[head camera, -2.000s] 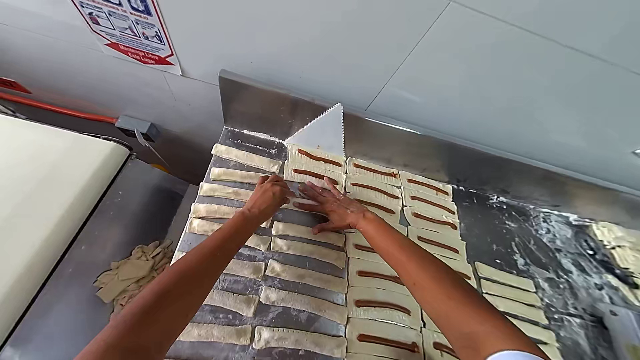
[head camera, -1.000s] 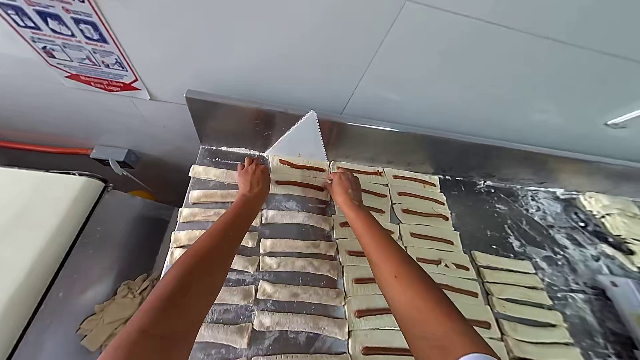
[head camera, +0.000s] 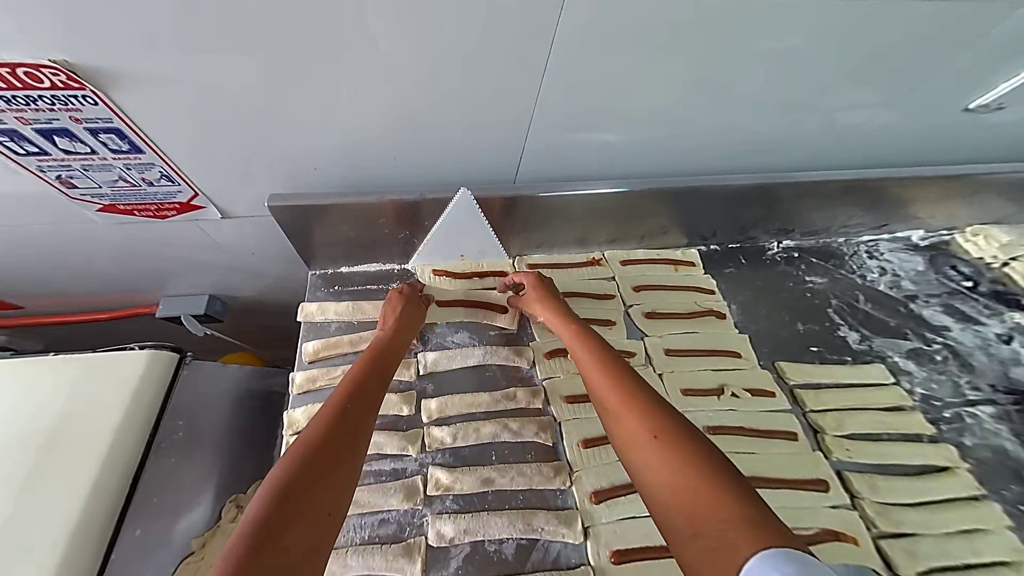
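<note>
My left hand (head camera: 405, 310) and my right hand (head camera: 534, 298) pinch the two ends of a flat dough strip (head camera: 470, 317) that bears a line of brown filling. Just behind it lies another filled strip (head camera: 464, 275), close to a white triangular comb scraper (head camera: 462, 232) with toothed edges, which leans on the steel backsplash. Toward me, folded dough strips (head camera: 490, 434) lie in two columns. Right of them are columns of flat dough pieces (head camera: 692, 352) with brown filling lines; my right forearm hides some.
Plain dough strips (head camera: 868, 422) lie at the right on the floured steel table (head camera: 784, 300). More dough (head camera: 992, 244) sits at the far right. A steel backsplash (head camera: 680, 210) runs along the back. At the left stand a cream-coloured surface (head camera: 72, 448) and a grey box (head camera: 190, 309) with an orange pipe.
My hands were close together over the dough two seconds ago; they have moved apart to opposite ends of a filled strip. The view has shifted.
</note>
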